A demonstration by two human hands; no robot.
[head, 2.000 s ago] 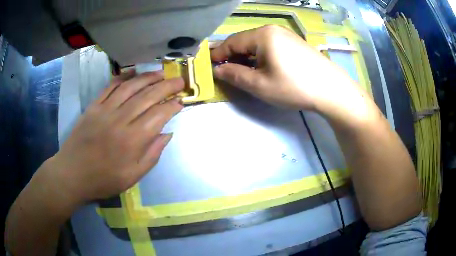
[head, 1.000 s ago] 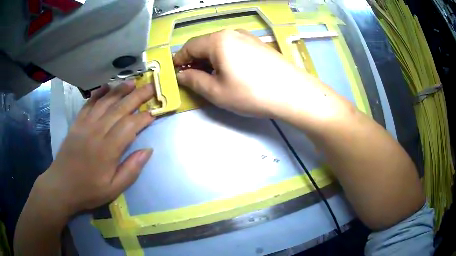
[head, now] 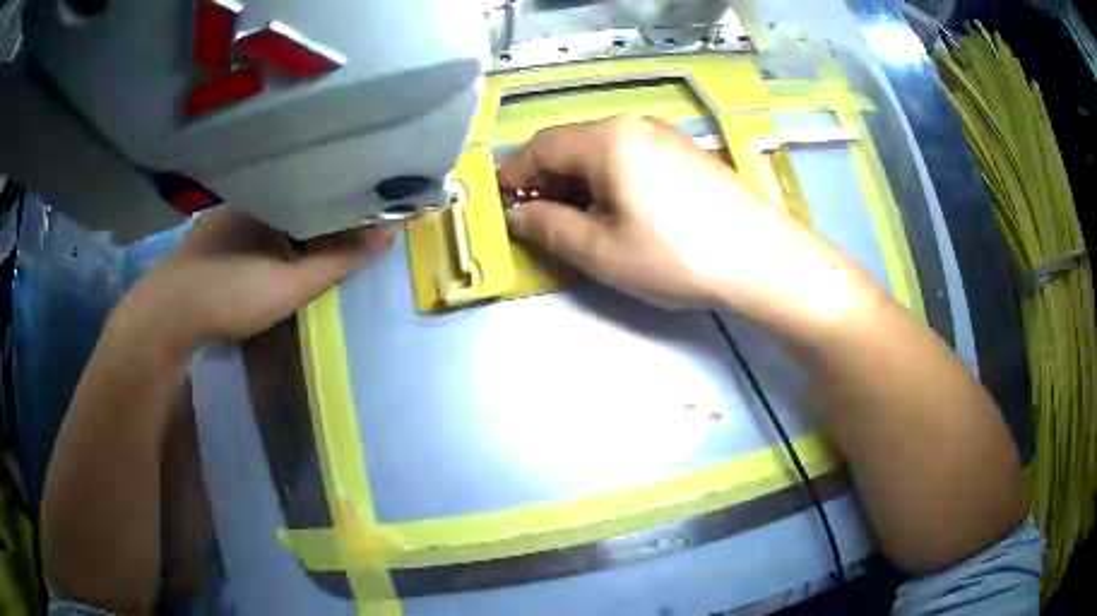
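The yellow template (head: 485, 235) lies on the white base plate (head: 409, 409), beside the sewing machine head. A narrow yellow strap end (head: 430, 255) shows in its slot. My right hand (head: 638, 211) is on the template just right of the slot, thumb and index finger bent towards each other. Small shiny dots show between them; what they are, or whether they are held, I cannot tell. My left hand (head: 259, 274) is beside and partly under the machine head, its fingers mostly hidden, so its grip cannot be seen.
The white machine head (head: 301, 132) with a red logo fills the upper left. Metal brackets (head: 614, 46) stand behind the template. Yellow tape (head: 577, 505) borders the plate. A black cord (head: 776, 421) runs towards the front edge. A tied strip bundle (head: 1023, 229) lies at the far right.
My left hand has left the template's slot area and moved left and back, beside the machine head. My right hand stays at the same spot on the template. The camera view has shifted.
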